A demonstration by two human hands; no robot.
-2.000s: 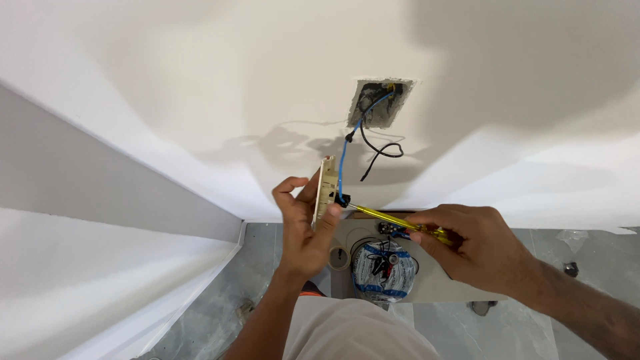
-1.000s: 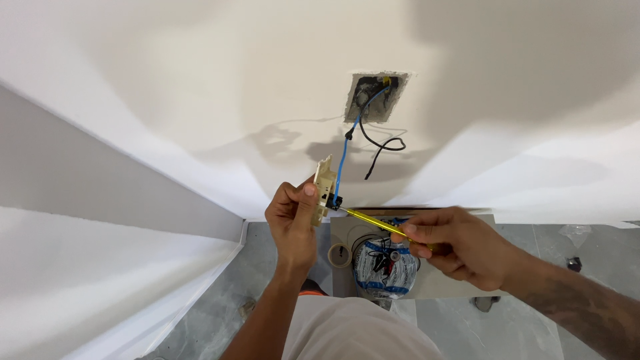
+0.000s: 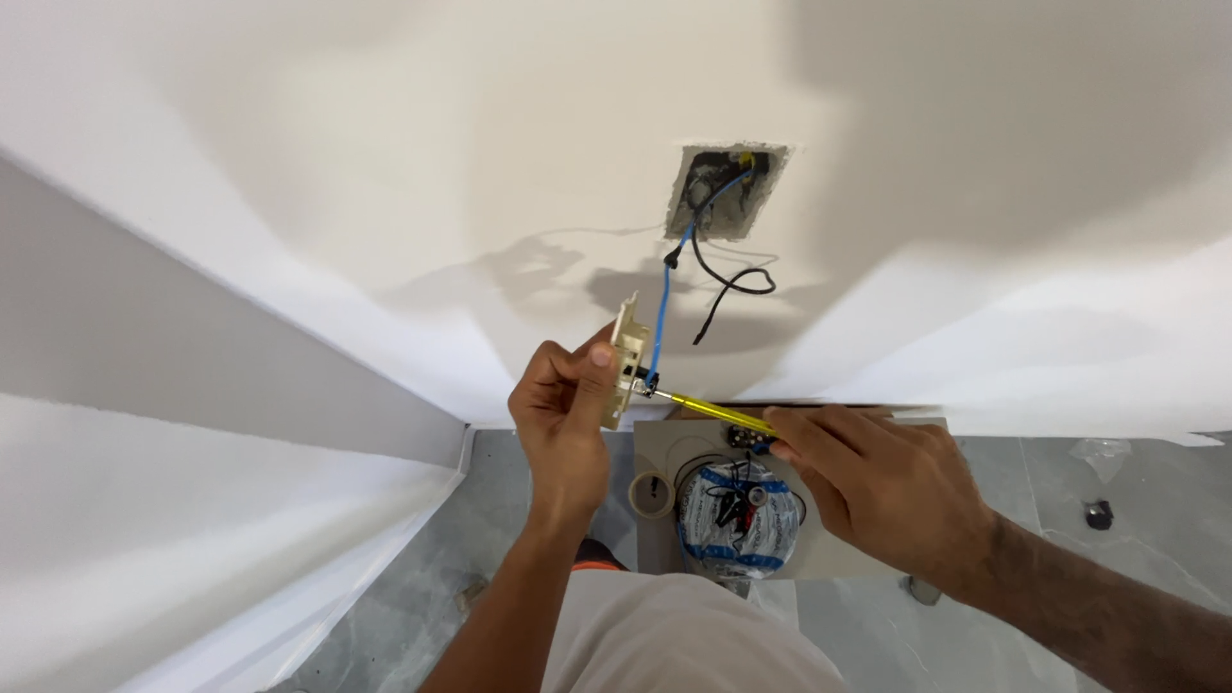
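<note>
My left hand point(image 3: 568, 414) grips a cream electrical mounting frame point(image 3: 628, 361) with a black module on its back. A blue wire point(image 3: 662, 308) runs down to that module from the recessed wall box point(image 3: 729, 192); a dark joint sits near the wire's upper end. My right hand point(image 3: 876, 472) holds a screwdriver with a yellow shaft point(image 3: 722, 412), its bare tip at the module's terminal. Whether the tip sits in a screw cannot be told. A loose black wire point(image 3: 736, 282) curls out of the box, its end hanging beside the blue one.
Below the hands, a low grey board or table point(image 3: 833, 553) carries a plastic-wrapped wire coil point(image 3: 703, 534), a tape roll point(image 3: 652, 495) and small parts. The wall corner is at the left. On the tiled floor at right lie a clear plastic bag point(image 3: 1100, 457) and a dark object point(image 3: 1098, 514).
The right hand has shifted its grip and tilt on the screwdriver, whose tip stays by the module. The left hand still holds the frame, now turned slightly differently.
</note>
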